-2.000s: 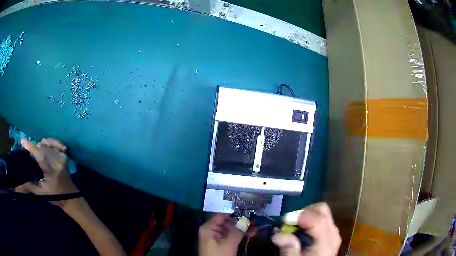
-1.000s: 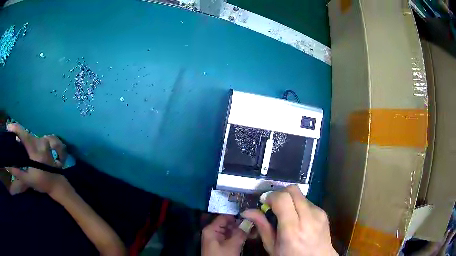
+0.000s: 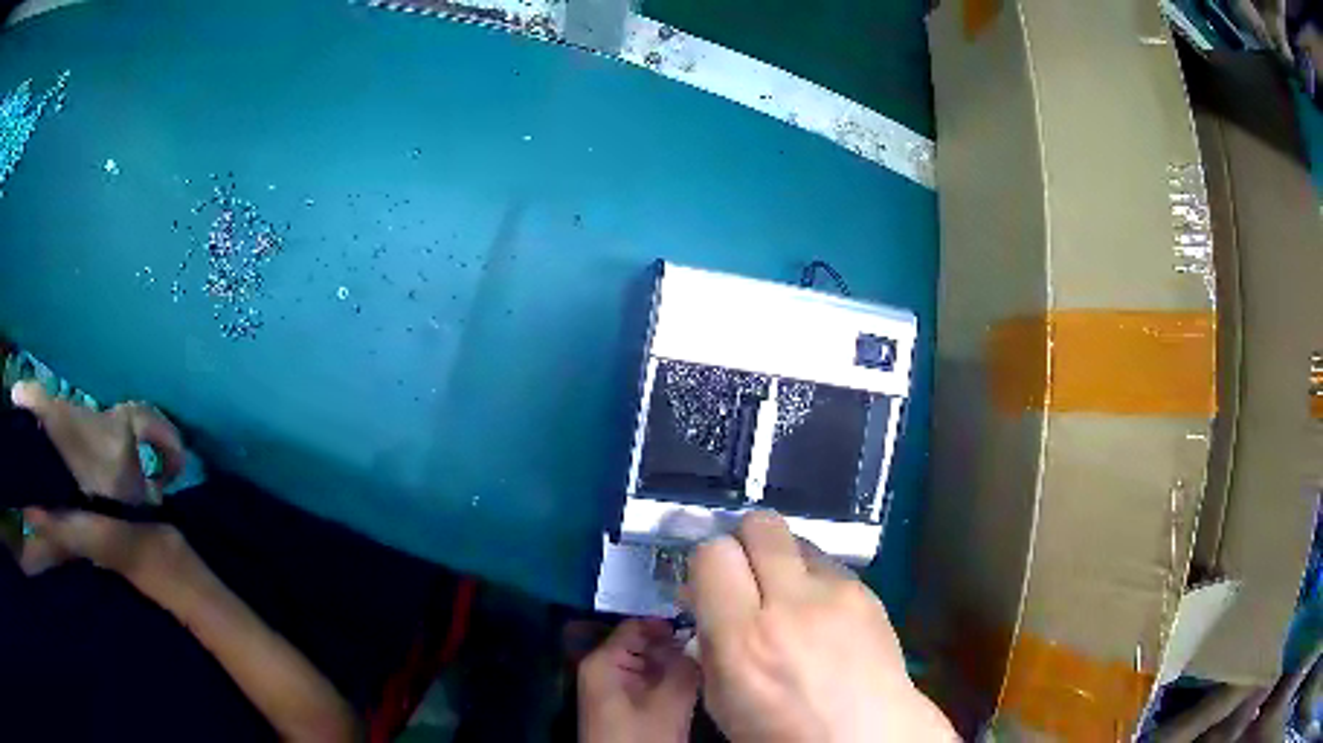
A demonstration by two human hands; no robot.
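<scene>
The white screw feeder [image 3: 776,312] stands on the green bench, its dark windowed top showing many small screws and a pale upright bar. My right hand [image 3: 791,639] is closed over the feeder's front lip and covers part of it; what its fingers hold is hidden. My left hand [image 3: 639,682] is just below the front plate [image 3: 634,576], fingers curled, at the bench's front edge; whether it holds something cannot be told. The screwdriver is not visible now.
A large cardboard carton [image 3: 1001,479] with orange tape stands right of the feeder. Loose screws [image 3: 237,254] lie scattered at the left, with a teal pile [image 3: 21,124] at the far left. Another person's hands [image 3: 109,450] are at the lower left. A black cable [image 3: 824,273] leaves the feeder's rear.
My right hand has moved left and up from beside the feeder onto its front lip. The yellow-and-black screwdriver handle seen in it earlier is now hidden. My left hand stays low at the front.
</scene>
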